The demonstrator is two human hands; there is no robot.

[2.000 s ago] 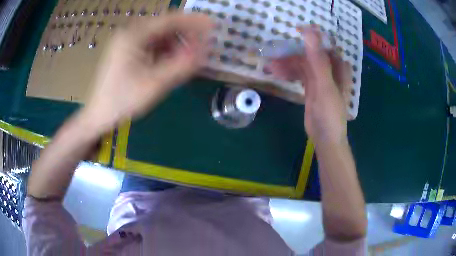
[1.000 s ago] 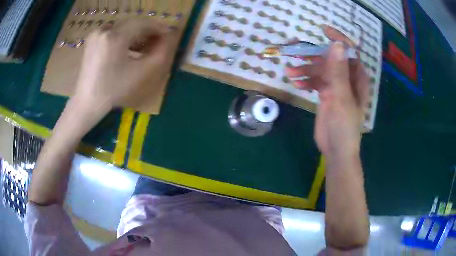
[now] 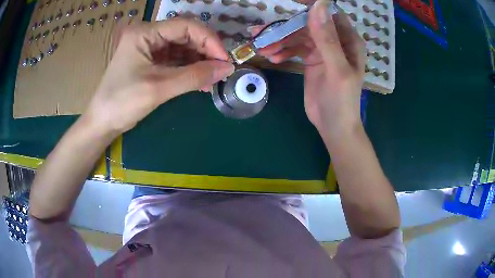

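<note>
My right hand (image 3: pixel 334 68) holds a slim silver-grey hand tool (image 3: pixel 282 30) with a small brass-amber block (image 3: pixel 243 52) at its front end. My left hand (image 3: pixel 157 68) has thumb and forefinger pinched together right at the block's left end. Whatever is between those fingertips is too small or hidden to tell. The tool tip is just above the round fixture (image 3: pixel 244 100), a squat silver cylinder with a white top and dark centre hole. The fixture stands upright on the green mat.
A white foam tray (image 3: pixel 380 49) with dumbbell-shaped slots lies behind the fixture, some slots holding silver discs. A brown cardboard sheet (image 3: pixel 59 92) at the left carries rows of small stemmed silver parts. Yellow tape (image 3: pixel 217 181) marks the front; a blue bin (image 3: pixel 470 200) shows beyond the right edge.
My left hand has moved from the cardboard sheet to the tool tip. My right hand has brought the tool left and closer to the fixture. The view has shifted too.
</note>
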